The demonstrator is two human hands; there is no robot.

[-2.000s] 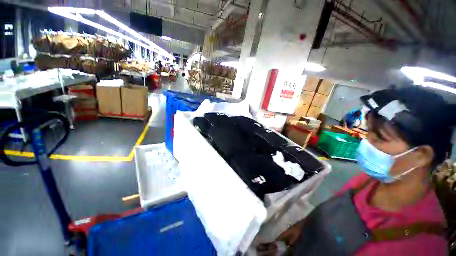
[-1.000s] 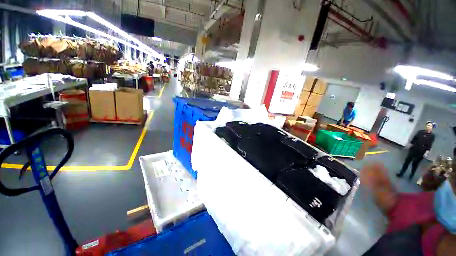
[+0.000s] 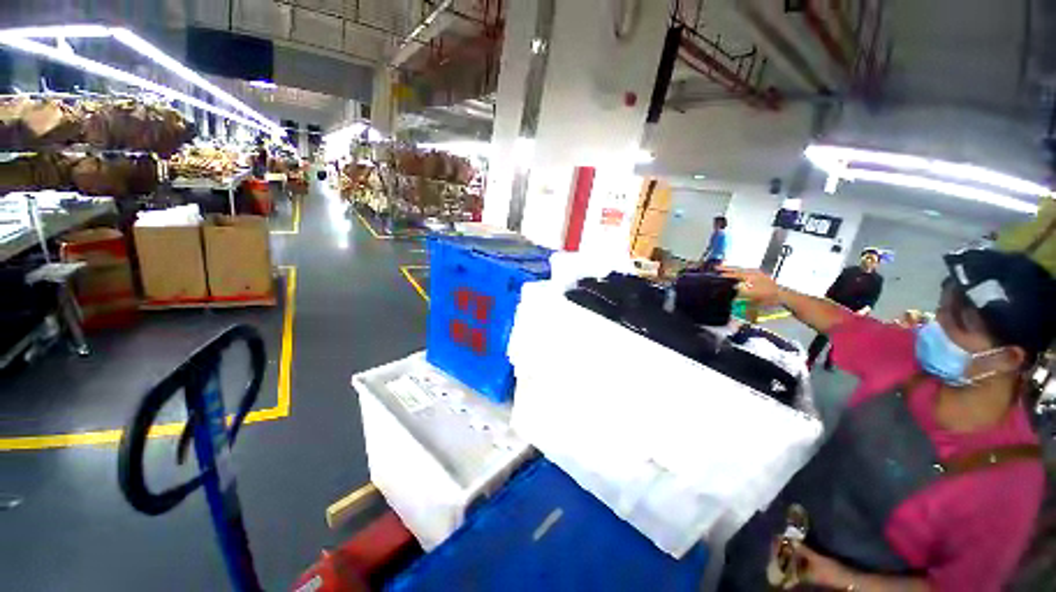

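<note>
Neither of my hands shows. Nearest in front of me is a white plastic bin (image 3: 660,422) lined with white sheeting, holding black packed goods (image 3: 660,318). It sits on a blue bin (image 3: 567,526). A blue bin with red markings (image 3: 469,312) stands behind a lower white bin (image 3: 434,445). The pallet truck's black loop handle (image 3: 137,445) rises at the left, its red base (image 3: 353,561) below. A masked person in a pink shirt and grey apron (image 3: 903,463) reaches one hand onto the black goods; the other hand holds a small object, too blurred to tell.
Cartons (image 3: 174,260) stand on a pallet at the left, beside a white-topped table (image 3: 70,220). Racks of brown bags (image 3: 93,127) are behind. Yellow aisle lines (image 3: 286,347) mark the grey floor. A pillar (image 3: 562,127) stands behind the bins. A person in dark clothes (image 3: 855,287) stands at the right.
The view has swung right. The person in pink has come back into fuller view, with one arm now stretched over the black goods, which look raised at the far side.
</note>
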